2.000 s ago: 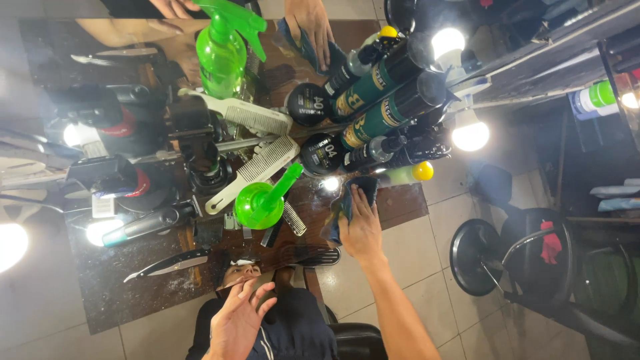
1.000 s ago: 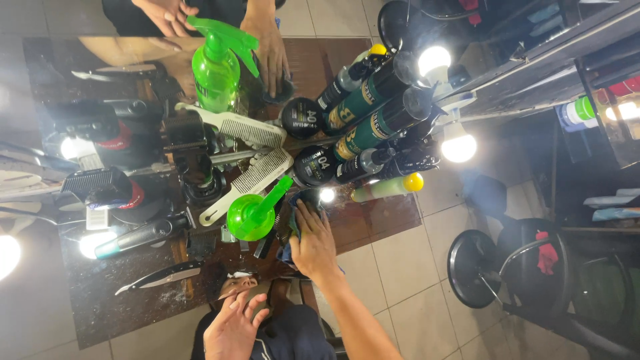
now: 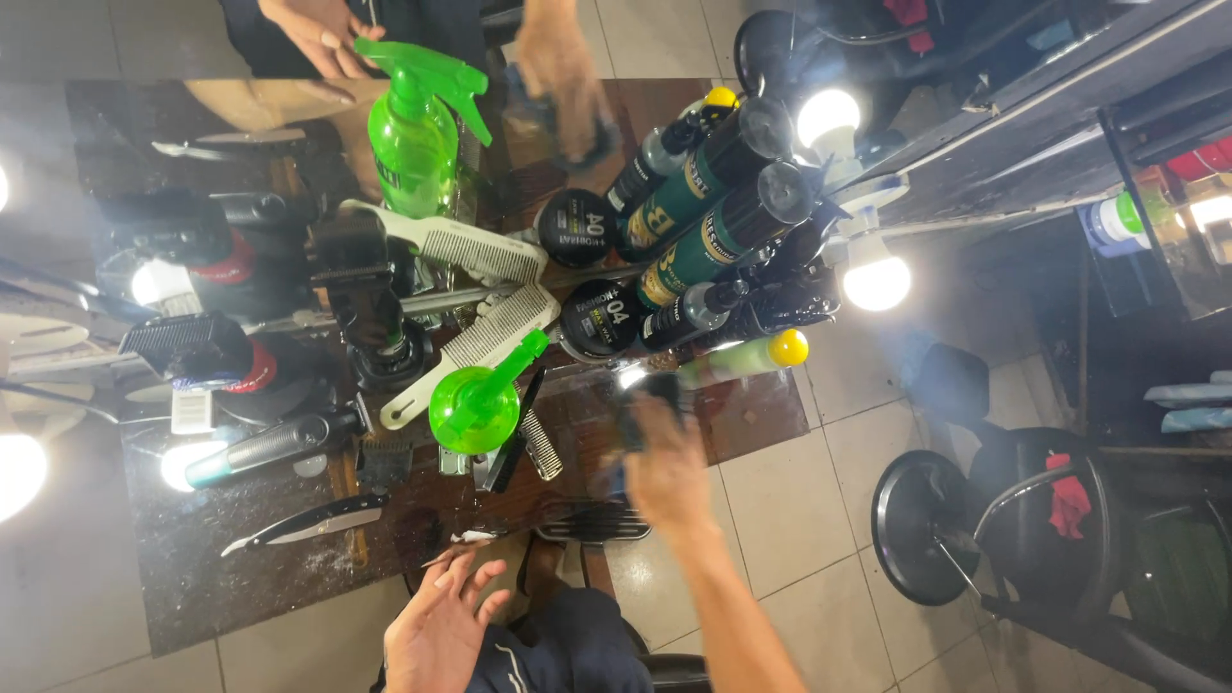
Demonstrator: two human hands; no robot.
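My right hand (image 3: 671, 472), blurred, presses a dark cloth (image 3: 650, 409) on the brown glossy tabletop (image 3: 751, 414), just below a yellow-capped bottle (image 3: 741, 356). Palm up and fingers apart, my left hand (image 3: 438, 616) hovers at the near edge, holding nothing. Between and beyond the hands stand a green spray bottle (image 3: 474, 409), a dark comb (image 3: 518, 433) and a pale wide comb (image 3: 481, 351). A jar of hair wax (image 3: 599, 320) is beside several dark green bottles (image 3: 712, 241). A mirror behind repeats the hands and bottles.
Hair clippers (image 3: 221, 361), a teal-ended trimmer (image 3: 274, 448) and an open straight razor (image 3: 308, 525) lie at the left of the tabletop. Lit bulbs (image 3: 876, 274) shine by the mirror. A black stool (image 3: 926, 527) and a chair with a red cloth (image 3: 1068, 496) stand on the tiled floor at right.
My right hand and the cloth went left toward the green spray bottle, then back right to beside the yellow-capped bottle. My left hand stays near the near edge.
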